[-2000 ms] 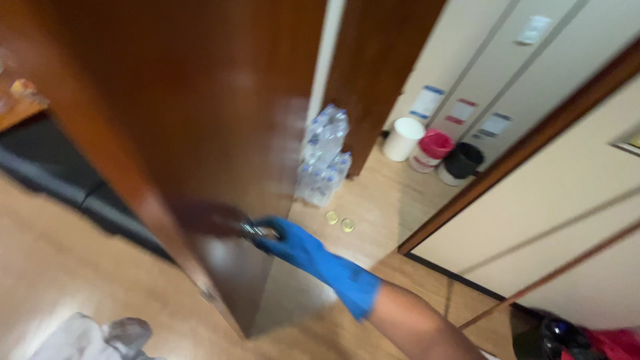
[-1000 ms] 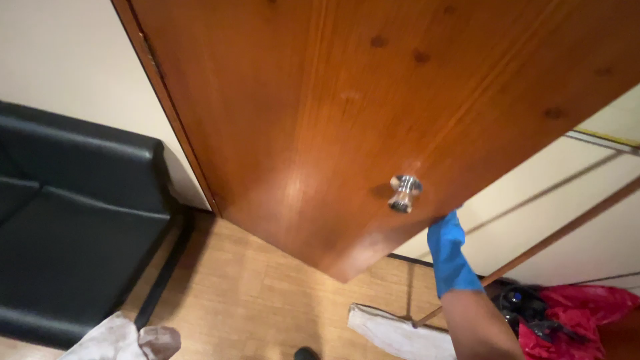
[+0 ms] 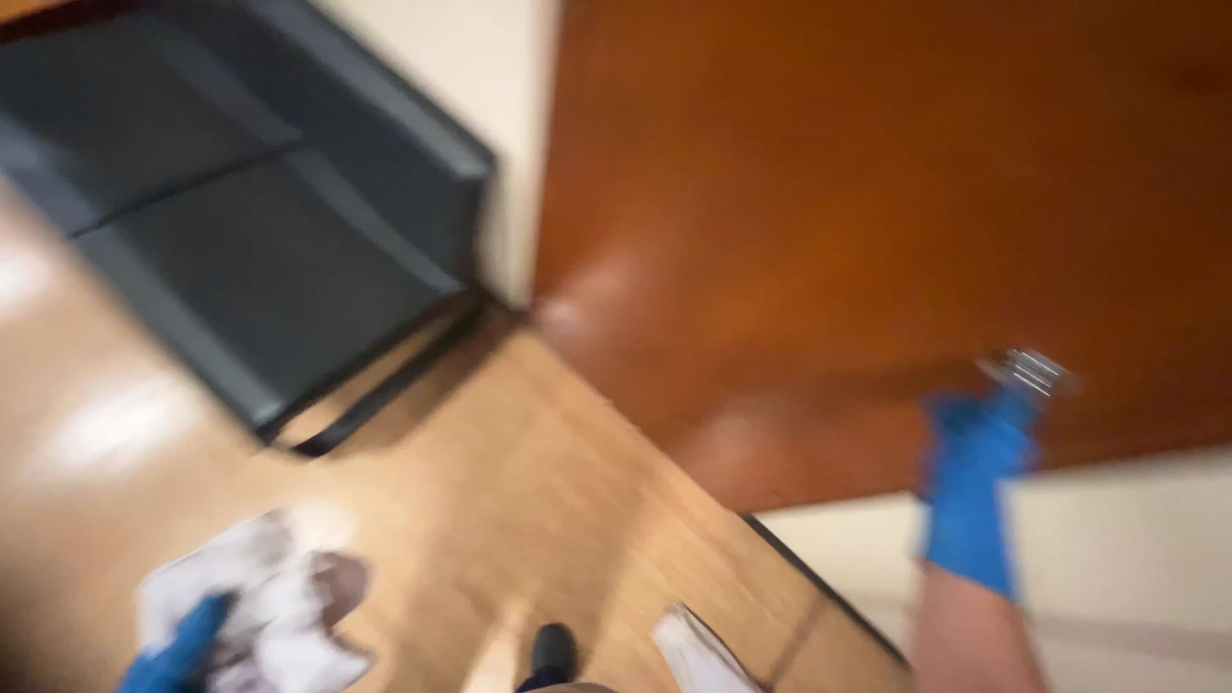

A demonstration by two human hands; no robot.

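Note:
In a blue glove, my right hand (image 3: pixel 977 462) is at the metal door knob (image 3: pixel 1030 371) of a brown wooden door (image 3: pixel 818 241). Its fingers touch or lie just beside the knob; blur hides whether they close on it. My left hand (image 3: pixel 183 645), also blue-gloved, grips a crumpled white cloth (image 3: pixel 260 616) at the lower left, above the floor. The cloth has a darker patch on its right side.
A black padded bench (image 3: pixel 279 279) stands along the wall left of the door. Wood-look floor (image 3: pixel 462 500) runs between. A dark shoe tip (image 3: pixel 553 650) and a white cloth-like item (image 3: pixel 703 650) are at the bottom. Pale wall panelling (image 3: pixel 1136 549) is at the lower right.
My right hand has moved from the door's edge to its knob. The left hand has come into view with the cloth. The view has swung left.

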